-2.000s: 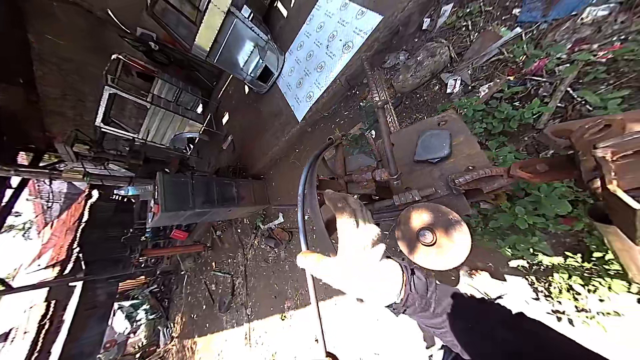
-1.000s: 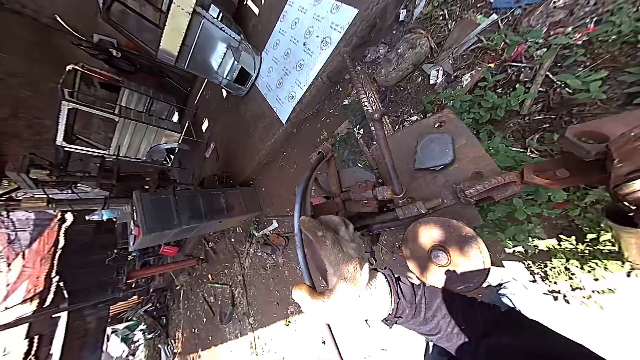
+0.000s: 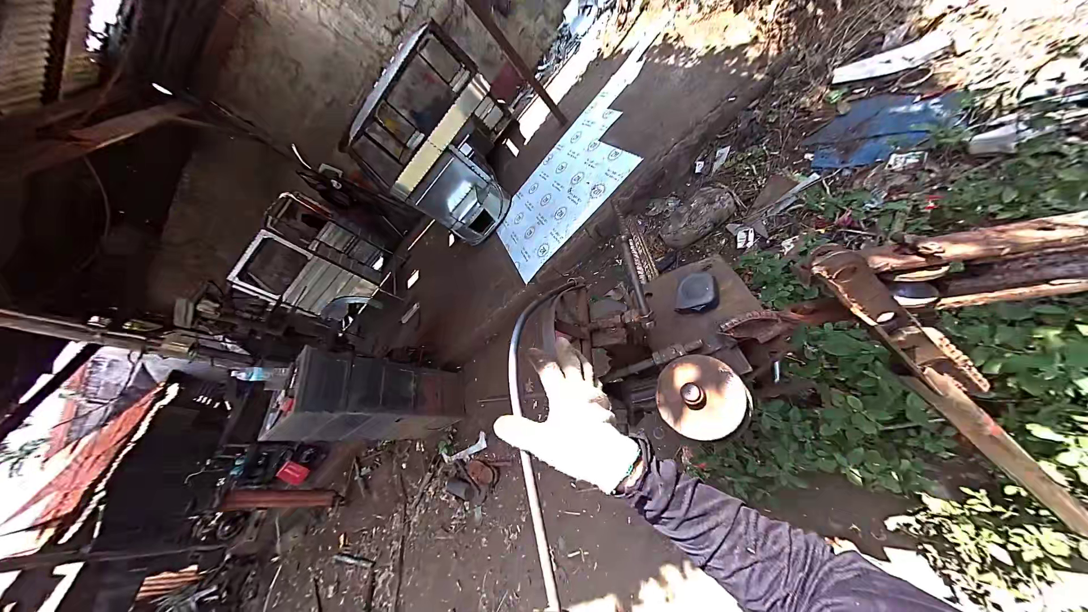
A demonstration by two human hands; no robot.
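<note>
My right hand (image 3: 571,423), in a pale work glove, lies across a curved metal pipe (image 3: 513,361), thumb over its left side and fingers spread towards a rusty curved former (image 3: 541,327). Whether the palm presses on the pipe cannot be told. The pipe bends at its upper end along the former and runs straight down past the thumb to the bottom edge. The former belongs to a rusty bending rig with a flat plate (image 3: 735,297). A round disc with a central hub (image 3: 694,396) sits right of the hand. My left hand is out of view.
A dark metal cabinet (image 3: 365,391) stands left of the pipe. Beyond are metal frames (image 3: 319,263) and a printed sheet (image 3: 565,191) on the ground. A dark block (image 3: 697,291) rests on the plate. Rusty beams (image 3: 901,327) and green plants (image 3: 850,416) are at the right.
The fingers of my right hand, more bent a second ago, are now spread. The view has shifted, showing more beams at the right.
</note>
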